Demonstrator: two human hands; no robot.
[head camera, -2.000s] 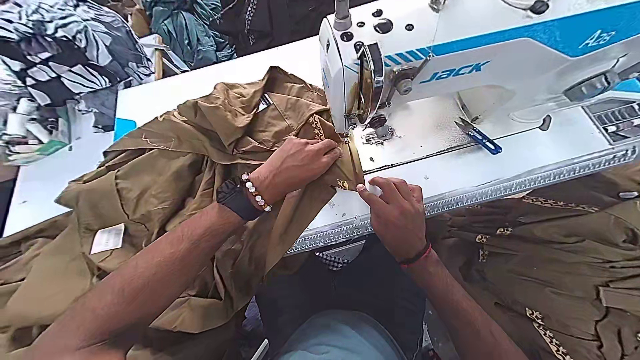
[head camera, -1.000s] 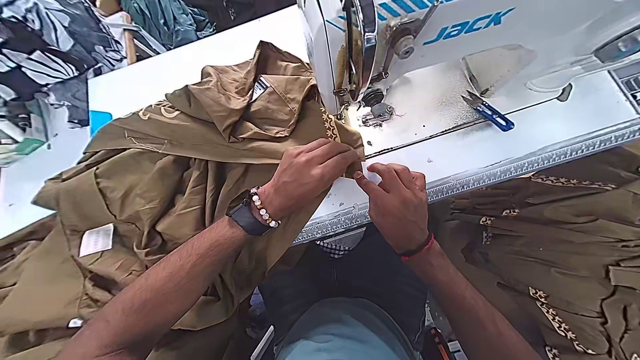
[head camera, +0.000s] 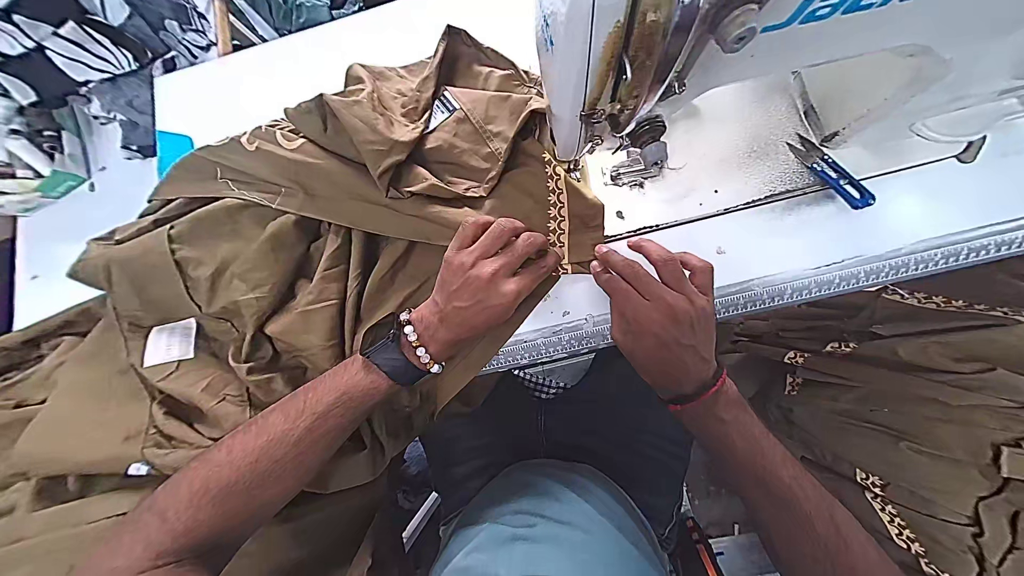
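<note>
A brown garment (head camera: 320, 256) lies bunched across the sewing table, and its edge with a patterned trim band (head camera: 557, 208) runs under the needle area of a Jack sewing machine (head camera: 608, 72). My left hand (head camera: 492, 280), with a beaded bracelet and a dark wristband, pinches the cloth at the lower end of the trim. Just to its right, the fingertips of my right hand (head camera: 660, 312) grip the corner of the same cloth piece. A red cord circles my right wrist. The presser foot and needle are partly hidden by the machine head.
Blue-handled thread snips (head camera: 836, 176) lie on the machine bed at the right. A measuring scale (head camera: 864, 276) runs along the table's front edge. More brown trimmed cloth (head camera: 896, 384) hangs at the lower right. Black and white fabric (head camera: 72, 48) is piled at the upper left.
The cloth edge between my hands now lies flatter, with more of its trim showing beside the needle area. Both hands stay at that edge. The view has moved closer to it.
</note>
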